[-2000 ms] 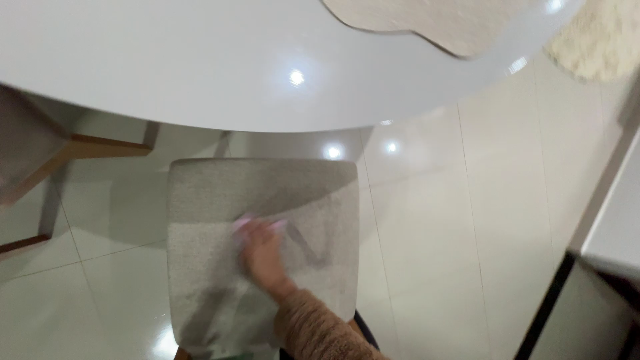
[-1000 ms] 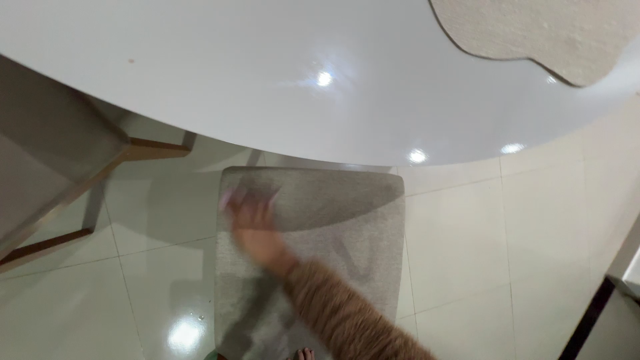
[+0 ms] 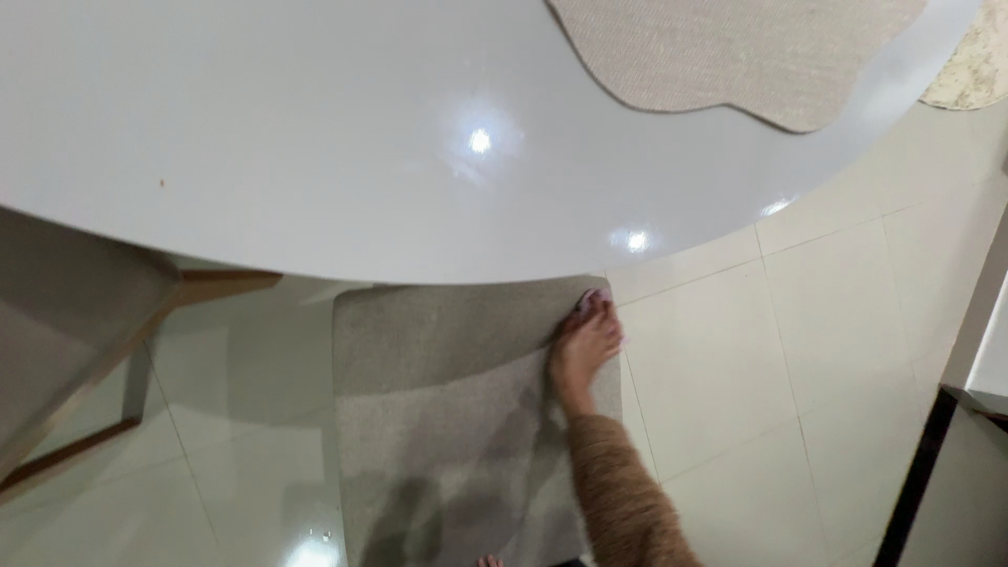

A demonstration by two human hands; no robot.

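Note:
My right hand [image 3: 584,346], in a brown fuzzy sleeve, presses a pinkish cloth [image 3: 592,299] onto the far right corner of a grey upholstered chair seat [image 3: 457,409]. Most of the cloth is hidden under the fingers, and some of it shows at the seat's right edge. The seat's far edge lies close to or under the rim of the glossy white table. At the bottom edge of the view small bits of skin show, too little to tell what they are. My left hand cannot be made out.
A white table [image 3: 331,157] with a curved edge spans the top, bearing a beige wavy-edged placemat [image 3: 732,55]. Another chair [image 3: 71,315] with wooden legs stands at left. At right is a white-topped piece of furniture [image 3: 988,354] with a black leg, over pale floor tiles.
My right hand has moved with the cloth from the middle of the seat to its far left, then across to the far right corner.

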